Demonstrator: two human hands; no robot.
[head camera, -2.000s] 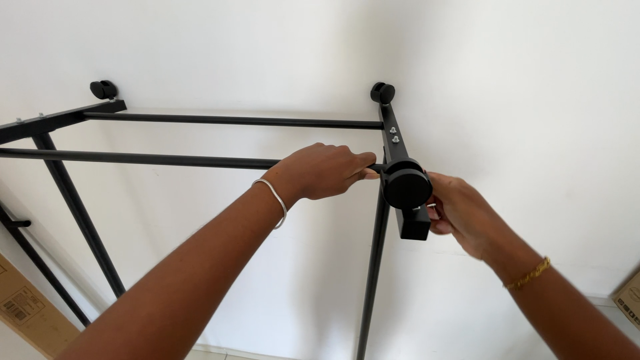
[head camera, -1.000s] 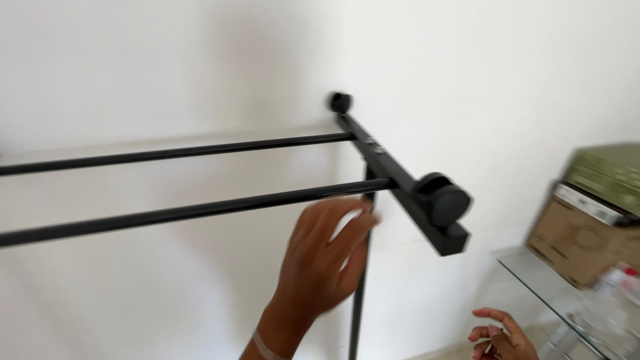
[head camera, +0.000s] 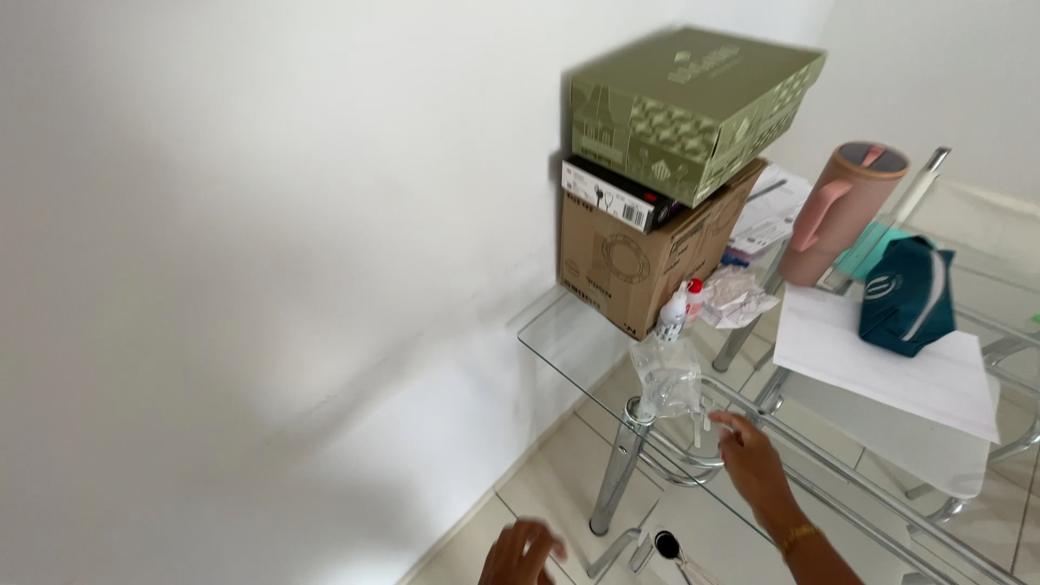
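Observation:
My right hand (head camera: 743, 447) is over the glass tabletop (head camera: 569, 367), close to small pale pieces (head camera: 700, 426) and a clear plastic bag (head camera: 668, 380). Its fingers are bent and apart, with nothing seen between them. My left hand (head camera: 524, 552) is at the bottom edge of the view, blurred, in front of the table's edge; its fingers are bent, and whether it holds anything cannot be told. Two small bottles stand behind the bag, a white one (head camera: 672, 315) and one with a red cap (head camera: 694, 299). The black metal rack is out of view.
A cardboard box (head camera: 609, 260) carries a flat stethoscope box (head camera: 605, 195) and a green box (head camera: 699, 106) against the wall. Farther right are a pink tumbler (head camera: 841, 215), a teal pouch (head camera: 908, 296) and paper sheets (head camera: 877, 366). A chrome table leg (head camera: 617, 479) stands below the glass.
The view has swung right, from the black rack with casters to the glass table. Both hands have left the rack, and my right hand is now over the table.

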